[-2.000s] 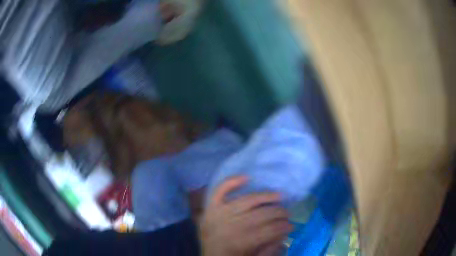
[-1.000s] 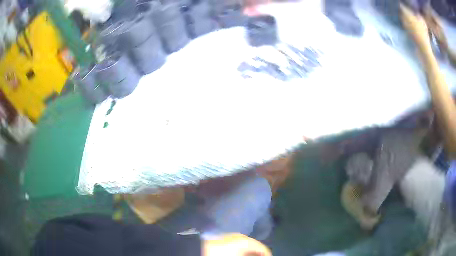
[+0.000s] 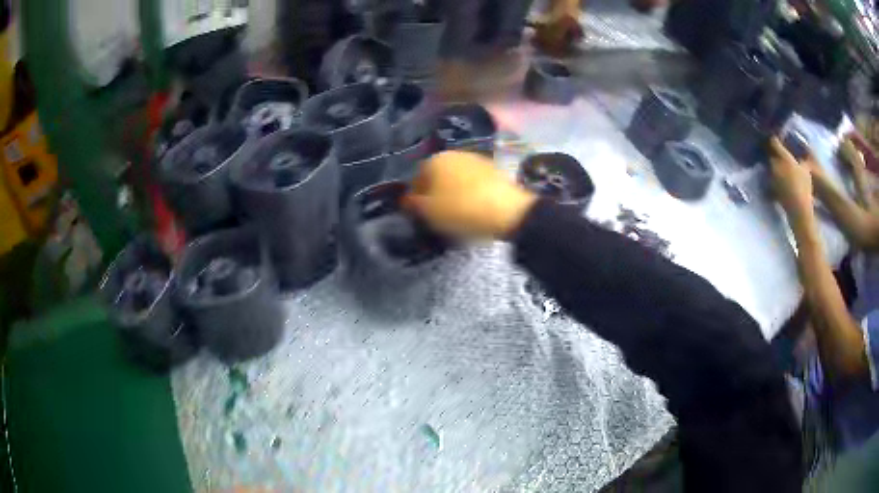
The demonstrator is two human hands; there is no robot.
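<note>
My right hand (image 3: 470, 196), blurred, reaches in from the right in a black sleeve. Its fingers are closed on the rim of a dark grey plastic housing (image 3: 386, 265), which is blurred too. The housing is open at the top and its underside is hard to make out. More housings (image 3: 289, 217) stand in a group to its left and behind it, some stacked in columns. Another housing (image 3: 556, 180) stands just beyond my sleeve. My left hand is not in view.
Bubble wrap (image 3: 386, 404) covers the table, with a green surface (image 3: 92, 404) at left. Small dark parts (image 3: 641, 231) lie beyond my sleeve. Another person's hand (image 3: 790, 173) is at right, near two housings (image 3: 684, 169). Yellow crates (image 3: 29, 168) show far left.
The view has swung from the floor and carton to the table and closer to the housings. My right hand has come into view on a housing; the hand seen low in the earlier views is gone.
</note>
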